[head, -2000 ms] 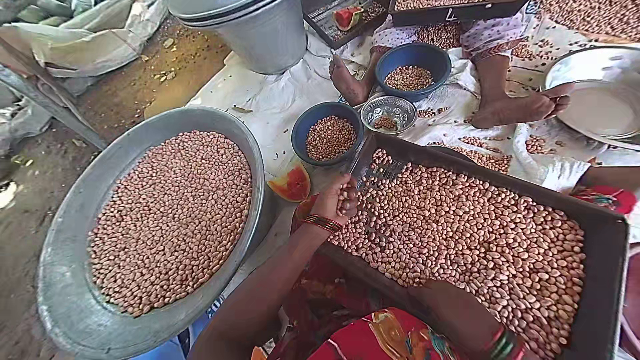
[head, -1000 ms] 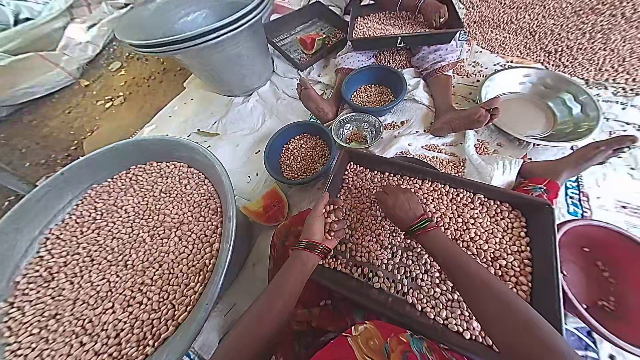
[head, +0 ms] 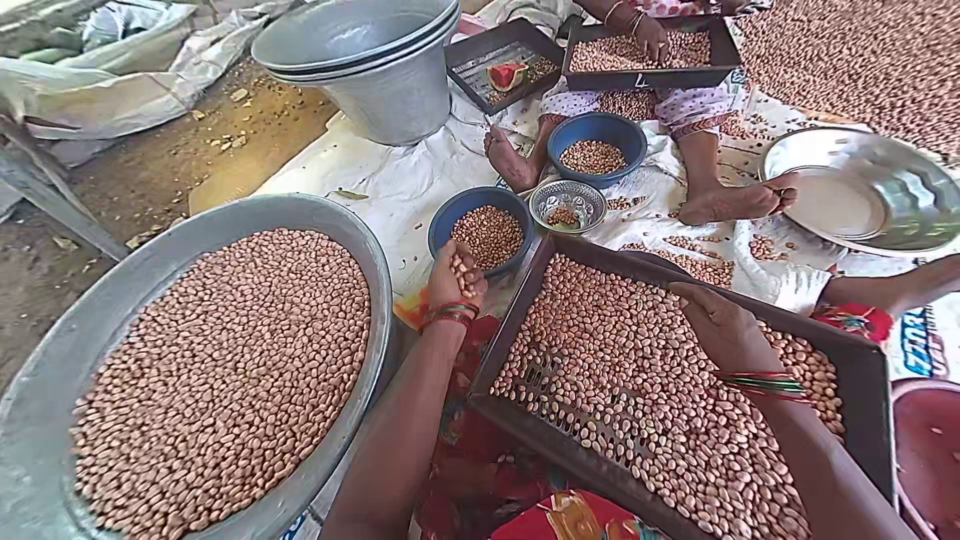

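Observation:
My left hand (head: pixel 454 276), palm up, is closed around several peanut kernels at the near rim of a blue bowl (head: pixel 442 225) that holds more kernels. My right hand (head: pixel 716 319) is over the far side of a dark slotted tray (head: pixel 862 382), just above the peanut kernels (head: pixel 637 360) spread in it; its fingertips are partly hidden, and whether it holds any kernels I cannot tell. The tray's slots show near its left front. To the left stands a wide metal tub (head: pixel 379 277) filled with kernels.
Stacked metal tubs (head: pixel 390 90) stand behind. A co-worker's hand (head: pixel 651 39) is in another tray (head: pixel 652 79). Nearby are a patterned metal bowl (head: pixel 568 196), a second blue bowl (head: pixel 596 124), a steel basin (head: pixel 870 187), a watermelon piece (head: pixel 507 76) and a maroon basin (head: pixel 930 450).
My left hand has moved from the tray's left edge to the blue bowl with kernels in it. My right hand has moved right across the tray since one second ago.

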